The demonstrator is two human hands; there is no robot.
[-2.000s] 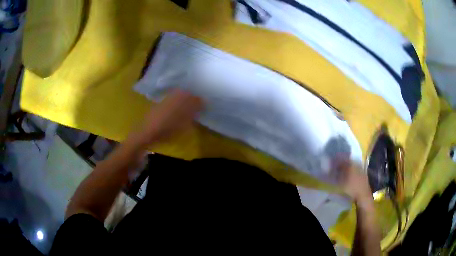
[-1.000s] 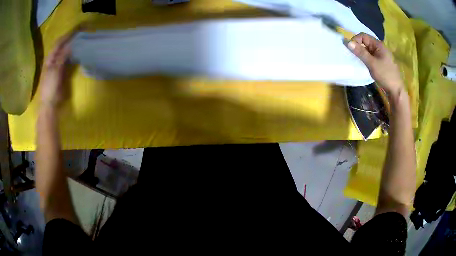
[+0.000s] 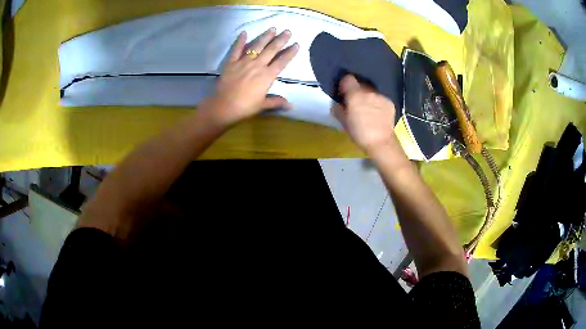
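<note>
A long, slightly curved white garment panel [image 3: 160,45] lies flat on the yellow cloth [image 3: 193,138], with a thin black seam line running lengthwise. A rounded dark patch [image 3: 369,61] sits at its right end. My left hand [image 3: 252,77] lies flat on the panel's middle with its fingers spread. My right hand [image 3: 365,112] is curled at the lower edge of the dark patch; its fingertips are partly hidden, so whether it pinches the cloth cannot be told. The steam iron [image 3: 427,103], with its orange-brown handle, stands just right of the patch, untouched.
A brown hose [image 3: 491,193] loops from the iron down the table's right side. Another white panel with a dark end [image 3: 453,13] lies at the far edge. A black cloth heap [image 3: 540,212] is at the far right, near a white tube [image 3: 572,86].
The panel, held up between both hands a second ago, now lies flat with its seam line and dark patch showing. My left hand has moved right onto it; my right hand has moved left and down.
</note>
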